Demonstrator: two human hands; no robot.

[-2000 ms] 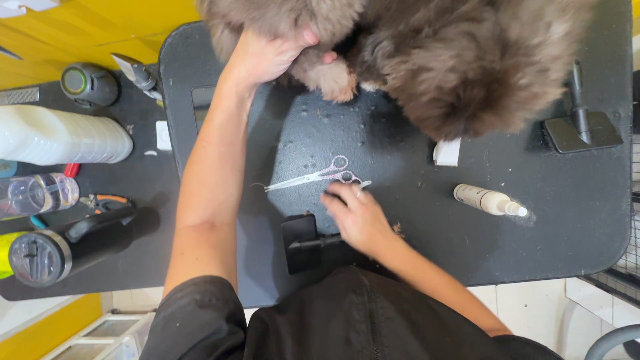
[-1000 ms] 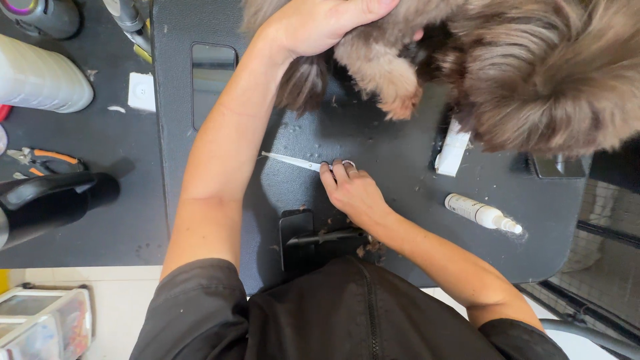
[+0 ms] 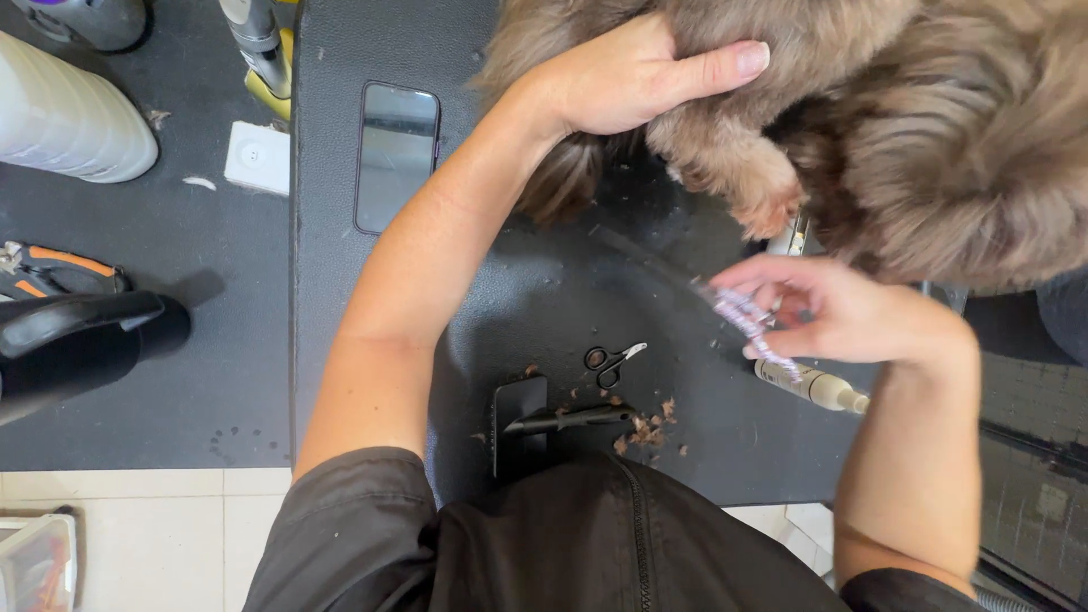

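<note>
A brown long-haired dog (image 3: 952, 144) is on the black grooming table at the top right. My left hand (image 3: 633, 76) rests on its coat, thumb spread apart, above a trimmed paw (image 3: 765, 191). My right hand (image 3: 824, 310) holds grooming scissors (image 3: 748, 319) by their patterned handles, just below the paw; the blades are blurred and point to the upper left. Small black-handled scissors (image 3: 608, 365) lie on the table, near a black slicker brush (image 3: 520, 416) and tufts of cut hair (image 3: 650, 429). A white spray bottle (image 3: 807, 382) lies below my right hand.
A phone (image 3: 396, 157) lies left of my left forearm. On the side surface are a large white bottle (image 3: 68, 110), a white square device (image 3: 257, 157), orange-handled nail clippers (image 3: 68, 268) and a black tumbler (image 3: 76, 340). A wire cage (image 3: 1033, 425) stands at the right.
My right hand has lifted the long scissors from the table and moved up and right, near the paw. The small scissors now show on the table. My left hand stays on the dog.
</note>
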